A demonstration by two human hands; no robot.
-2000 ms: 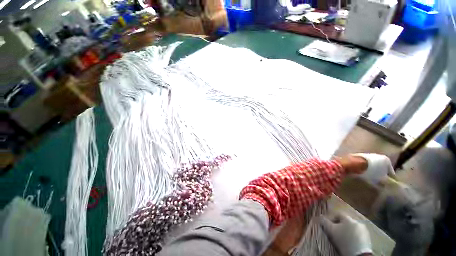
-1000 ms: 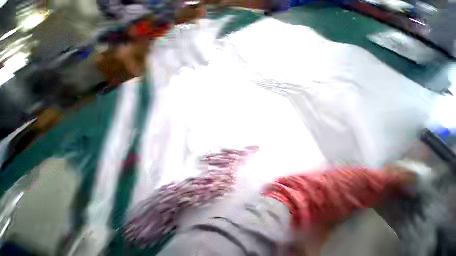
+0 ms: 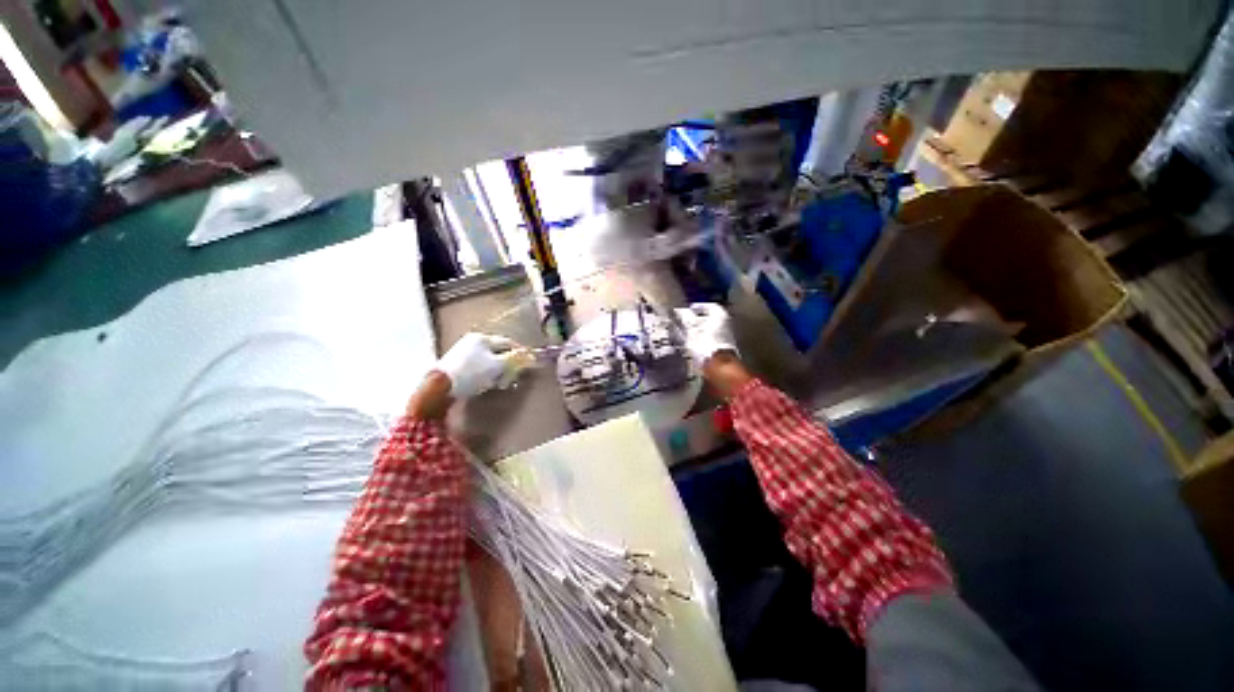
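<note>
The round rotary table lies between my hands, with small silver fixtures on it. My left hand, in a white glove, is at the left side of the disc; its fingertips point at the fixtures, and a thin pale strand seems to run from them to the disc. My right hand, gloved, is at the disc's right edge, fingers partly hidden; I cannot tell whether it holds anything. White cables run under my left forearm, their tips fanned over the cream board.
Machine work heads stand behind the disc, beside a blue machine part. A white cabinet overhangs the top. A metal chute and an open carton are at right. A white cover sheet with more cable is at left.
The view has swung right from the cable pile to the machine. Both hands are now at the disc, and the pile with dark-red ends is out of view.
</note>
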